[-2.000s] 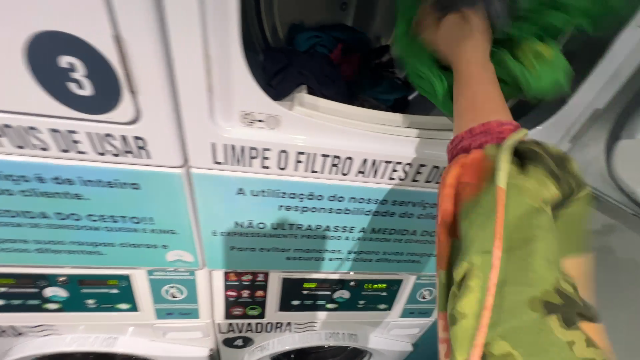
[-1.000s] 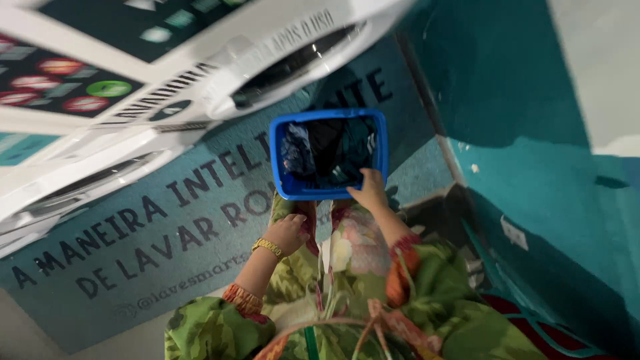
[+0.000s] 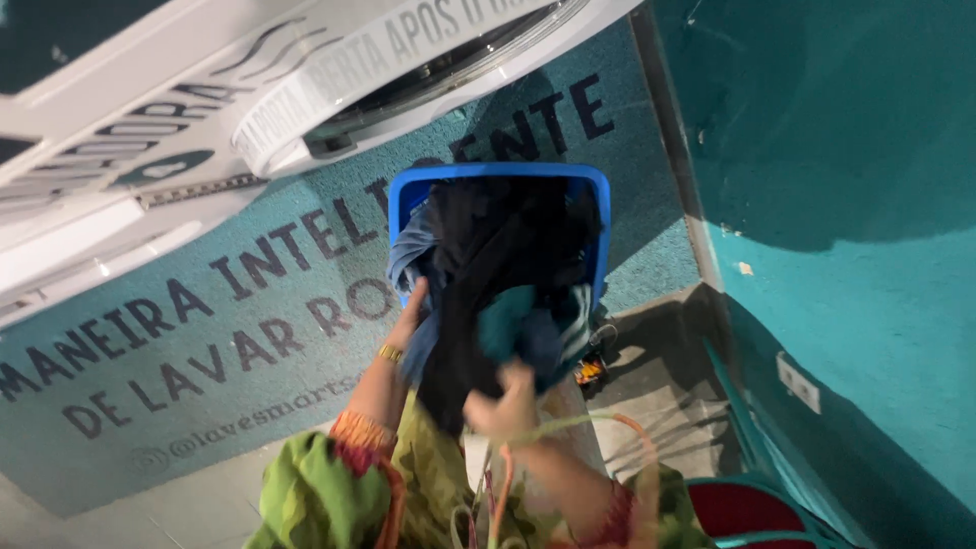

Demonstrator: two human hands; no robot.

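A blue plastic basket (image 3: 602,229) full of clothes is in front of my legs. Black clothing (image 3: 488,267) fills it and hangs over the near side, with blue denim-like cloth (image 3: 415,248) at the left and a teal piece (image 3: 505,320) near the front. My left hand (image 3: 408,316), below a gold-coloured wristband, lies against the blue cloth at the basket's left; its grip is partly hidden. My right hand (image 3: 507,404) is blurred at the near edge of the clothes, its fingers against the dark cloth; whether it grips anything is unclear.
A white front-loading washer (image 3: 282,130) with a round door stands at upper left. A lettered teal mat (image 3: 229,335) covers the floor. The teal wall (image 3: 823,191) with a socket plate (image 3: 798,383) rises at right; a red seat (image 3: 743,509) is at lower right.
The view has swung down from the machines to the basket. Since one second ago, clothing has come up over the basket's near side, and my left hand has moved onto the clothes.
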